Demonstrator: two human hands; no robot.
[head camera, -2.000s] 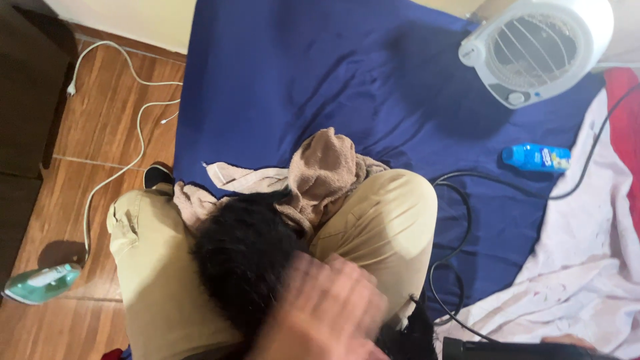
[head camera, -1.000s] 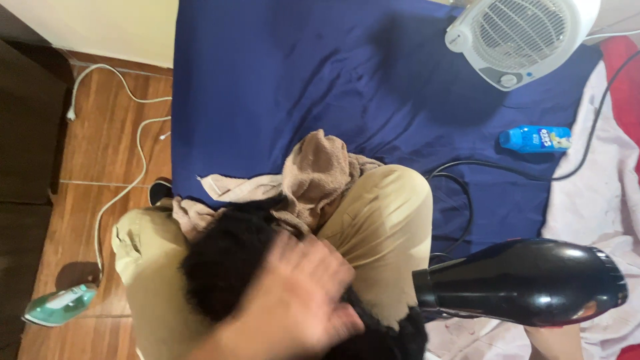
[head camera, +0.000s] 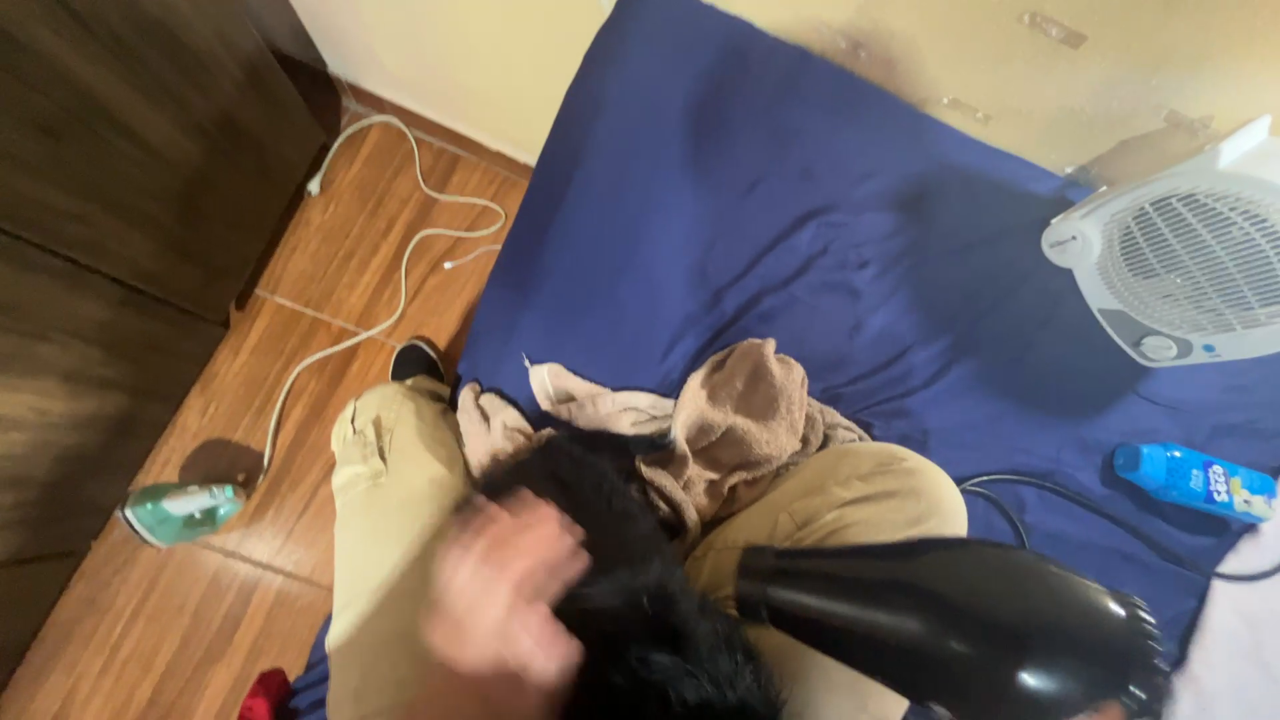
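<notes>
A black-furred animal (head camera: 630, 600) lies across my lap between my tan trouser legs, its head not distinguishable. My left hand (head camera: 510, 590), motion-blurred, is over the left side of the fur, fingers apart and holding nothing. A black hair dryer (head camera: 940, 620) comes in from the right, its nozzle pointing left at the fur. Only a bit of my right hand (head camera: 1105, 710) shows beneath the dryer at the bottom edge; its grip on the handle is hidden. A brown towel (head camera: 740, 420) lies bunched just beyond the animal.
A white fan heater (head camera: 1190, 260) and a blue bottle (head camera: 1195, 482) are on the blue sheet (head camera: 740, 220) to the right. The dryer's black cord (head camera: 1090, 515) crosses the sheet. A green clothes iron (head camera: 185, 512) with a pale cord (head camera: 405, 280) stands on the floor at left.
The hair dryer, barely in view at the lower edge two seconds ago, now reaches over my right leg toward the fur. My left hand has shifted to the fur's left side. The view has turned.
</notes>
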